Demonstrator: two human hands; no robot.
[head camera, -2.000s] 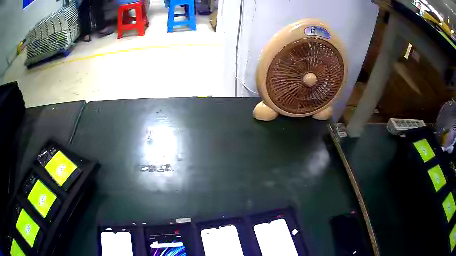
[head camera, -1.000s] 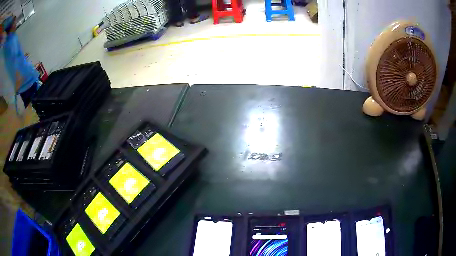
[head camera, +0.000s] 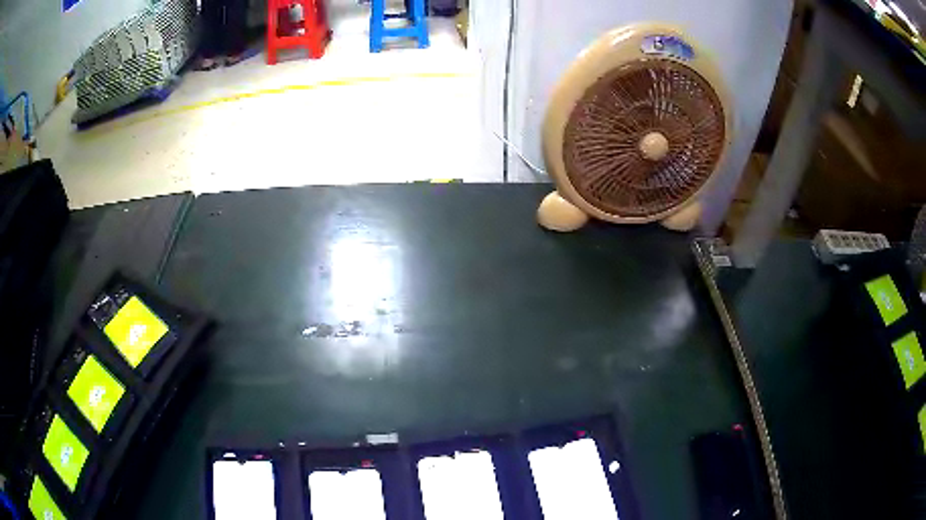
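Observation:
No hand is in the picture. Nearest in front of me, a black four-slot tray (head camera: 403, 457) is cut off by the bottom edge. It holds a row of phones with glowing white screens, one of them at the left end (head camera: 245, 491) and one at the right end (head camera: 574, 481). At the left, another black tray (head camera: 188, 340) holds several open-back phones with bright yellow-green rectangles (head camera: 96, 393). A dark unlit phone or device (head camera: 722, 472) lies at the right.
A beige and brown fan (head camera: 647, 132) stands at the bench's rear. Black stacked trays (head camera: 28, 234) are at left. A long strip (head camera: 739, 350) divides the bench at right; beyond it are a pale power strip (head camera: 851, 244) and more yellow-green phones (head camera: 886, 299). Red and blue stools stand behind.
The view swung left, then back right. The second lit phone from the left showed a dark screen with purple-blue lines before and now shows white. The trays appear unmoved.

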